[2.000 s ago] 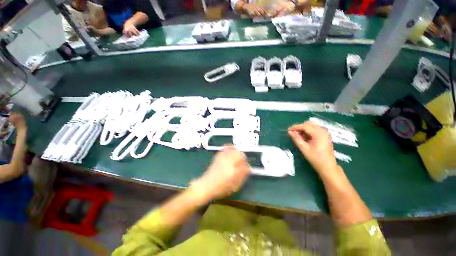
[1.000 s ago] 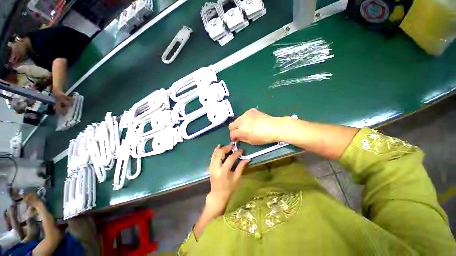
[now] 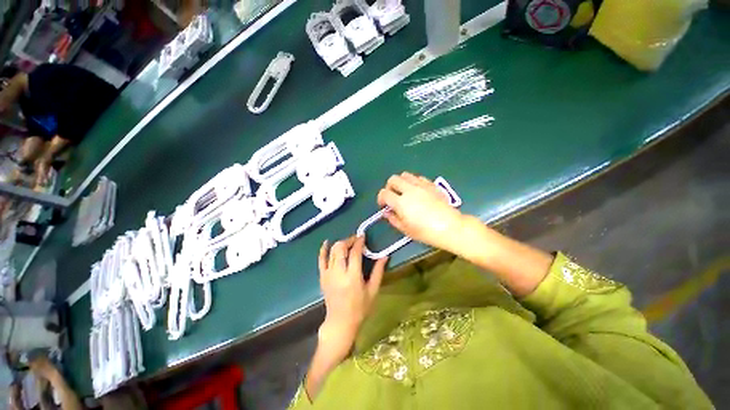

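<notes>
A white loop frame (image 3: 391, 247) lies at the bench's near edge, its rounded open end to the left and its squared end to the upper right. My left hand (image 3: 346, 276) holds the rounded end between thumb and fingers. My right hand (image 3: 423, 210) rests over the frame's upper side and hides much of its middle; its fingertips touch the upper rail. Whether it pinches a thin strip cannot be told. A pile of thin silver-white strips (image 3: 450, 94) lies ahead of my hands.
Stacked frames with discs (image 3: 300, 210) lie left of my hands, with dense loose frames (image 3: 116, 340) further left. Beyond the metal strip (image 3: 376, 86) are a single frame (image 3: 270, 82) and a group (image 3: 354, 36). A black fan (image 3: 549, 18) and yellow bundle (image 3: 647, 34) stand at upper right.
The view has shifted slightly. The frame's rounded end now shows between my hands, and its squared end shows beyond my right hand. My right hand has moved off my left fingertips along the frame.
</notes>
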